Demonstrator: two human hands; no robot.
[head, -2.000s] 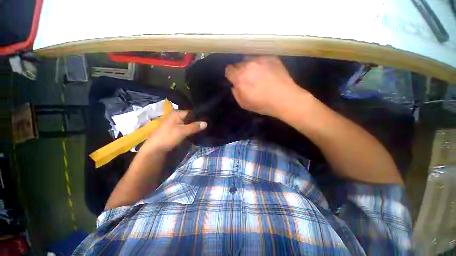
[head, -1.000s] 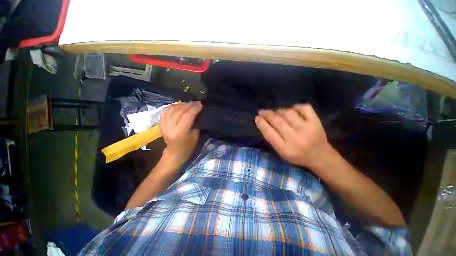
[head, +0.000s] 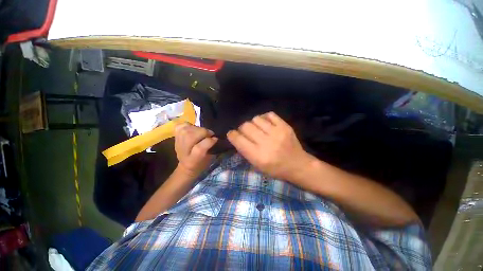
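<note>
A black garment (head: 296, 95) lies over my lap below the table edge; its folds are hard to tell in the dark. My left hand (head: 194, 147) pinches the garment's near left edge, fingers curled. My right hand (head: 267, 143) is close to its right, fingers bent and fingertips on the black cloth near the shirt front. The hands are a short gap apart. Whether a small tool is in the fingers cannot be seen.
A white table (head: 238, 24) with a wooden edge spans the top. A dark bin (head: 114, 188) at left holds white paper (head: 145, 120) and a yellow strip (head: 143, 141). Red baskets (head: 182, 61) show under the table and top left. A clear plastic bag (head: 423, 108) is at right.
My right hand has moved down from the table edge, then left towards my left hand. My left hand has risen off its flat pose and closed on the cloth edge. The view has shifted slightly.
</note>
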